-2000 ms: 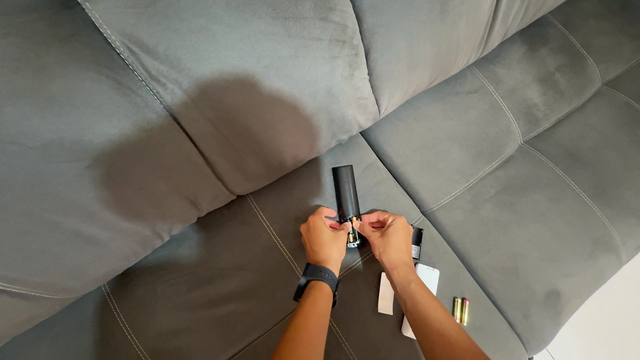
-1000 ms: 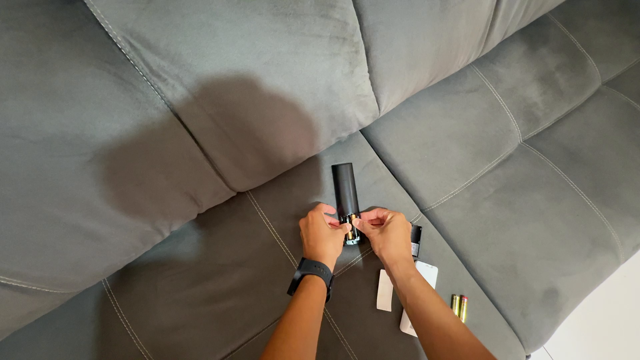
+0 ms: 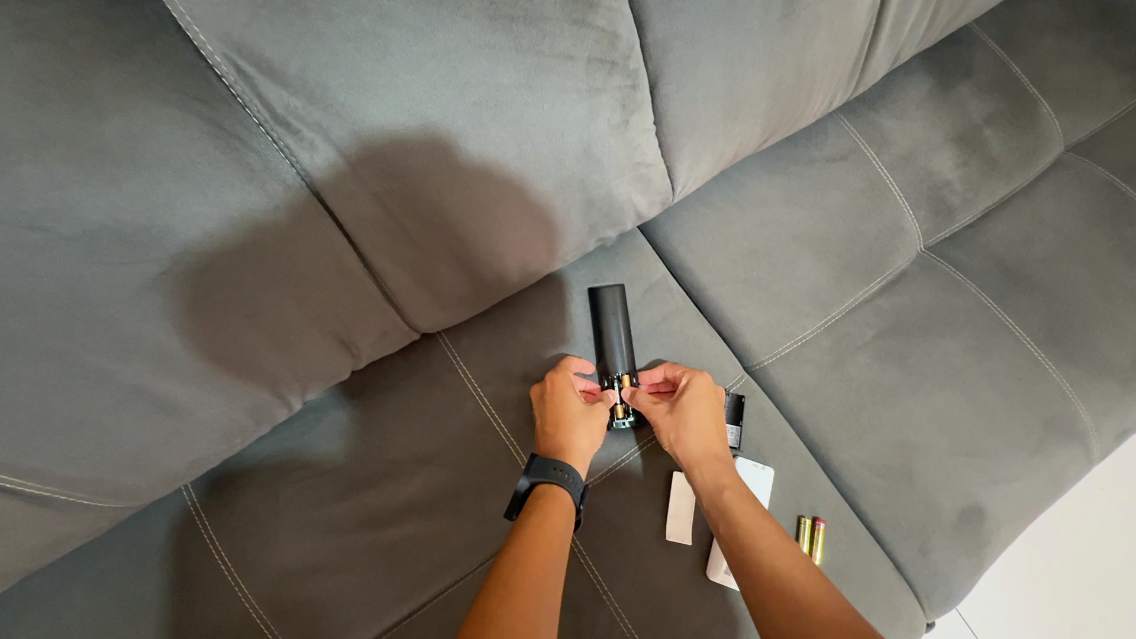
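A black remote control (image 3: 611, 328) lies back side up on the grey sofa seat, its battery compartment uncovered at the end nearer me. Gold-coloured batteries (image 3: 625, 383) show inside the compartment. My left hand (image 3: 568, 413) grips the remote's left edge, thumb at the compartment, and wears a black watch strap on its wrist. From the right side my right hand (image 3: 679, 408) holds the remote, its thumb against a battery. Just right of that hand lies a black battery cover (image 3: 734, 421), partly hidden behind it.
A white remote-like object (image 3: 754, 479) lies partly under my right forearm. Beside it is a small pale flat piece (image 3: 680, 508). Two gold batteries (image 3: 810, 538) rest farther right on the seat. The sofa backrest (image 3: 426, 160) rises behind, and pale floor (image 3: 1065, 550) shows at lower right.
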